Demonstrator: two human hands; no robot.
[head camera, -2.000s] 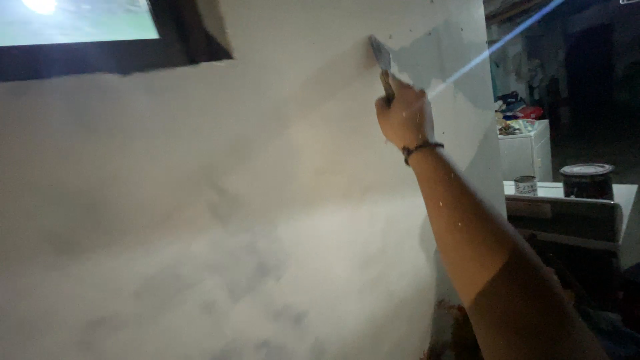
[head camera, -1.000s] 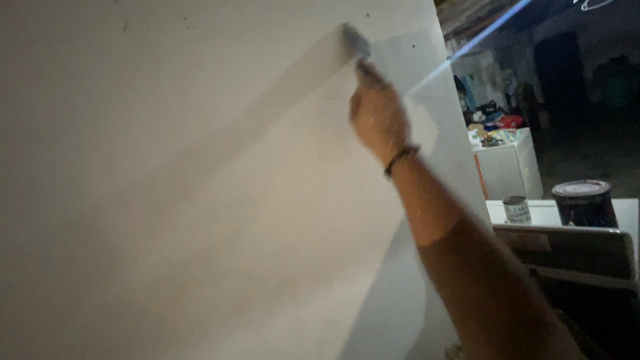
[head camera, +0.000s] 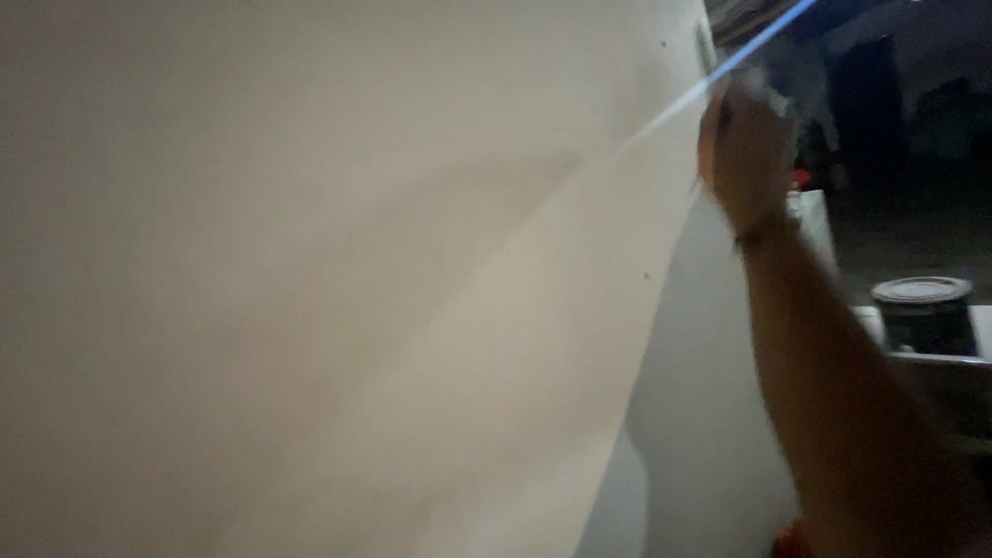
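Note:
My right hand (head camera: 745, 147), with a dark bracelet at the wrist, is raised at the right edge of a pale wall panel (head camera: 387, 271). It is closed around a putty knife (head camera: 704, 50), whose blade shows as a blurred thin shape close to the panel's edge. Whitish material, blurred, shows around the knuckles. Small dark spots mark the panel near that edge. Below the hand a grey area (head camera: 697, 349) borders the pale surface along a slanting line. My left hand is out of the frame.
Right of my forearm, a dark lidded can (head camera: 926, 318) stands on a white surface (head camera: 983, 329). Behind it lies a dark room, with part of a white cabinet (head camera: 814, 221) and a red item beyond my wrist. A bluish light streak crosses the upper right.
My right hand has moved from the panel's face to its right edge, with the putty knife still held. The view has shifted; the window frame seen earlier is gone from view.

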